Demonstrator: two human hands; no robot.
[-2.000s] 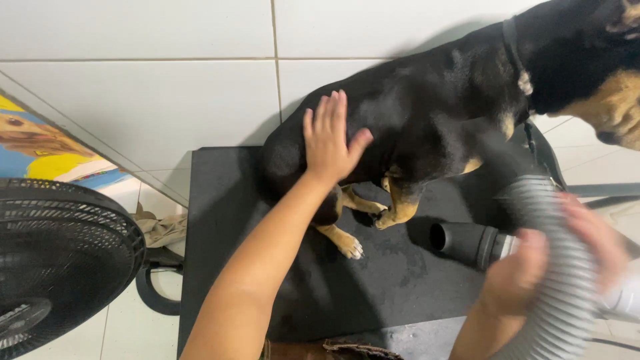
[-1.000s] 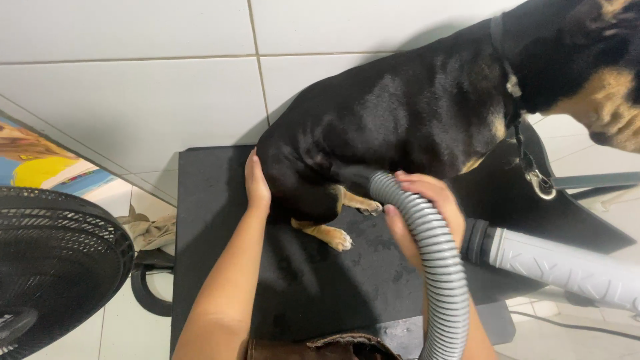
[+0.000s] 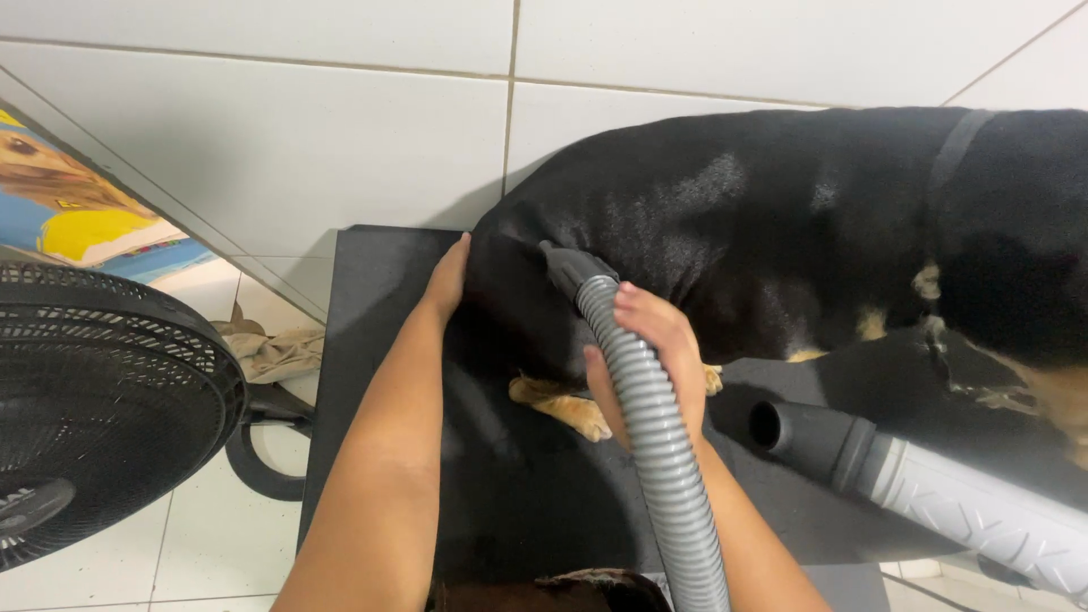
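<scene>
A black dog with tan legs [image 3: 722, 221] is on a black table [image 3: 527, 501], its rump to the left; its head is out of view. Flat against the dog's rump rests my left hand [image 3: 449, 276], holding no object. My right hand [image 3: 667, 353] is wrapped around a grey corrugated hose [image 3: 654, 433]. The hose's black nozzle [image 3: 578, 268] points at the dog's hindquarters, at or very near the coat. To the right of that hand, a white tube with a black end piece [image 3: 952, 493] lies over the table.
A black fan [image 3: 102, 408] stands at the left, beside the table. Behind it are a crumpled cloth [image 3: 280, 353] and a poster with a dog picture [image 3: 76, 200]. A white tiled wall [image 3: 340, 136] runs behind the dog.
My left hand has gone from the dog's flank to its rump. My right hand has brought the hose from the right to the hindquarters. The dog looks larger as the view has shifted closer.
</scene>
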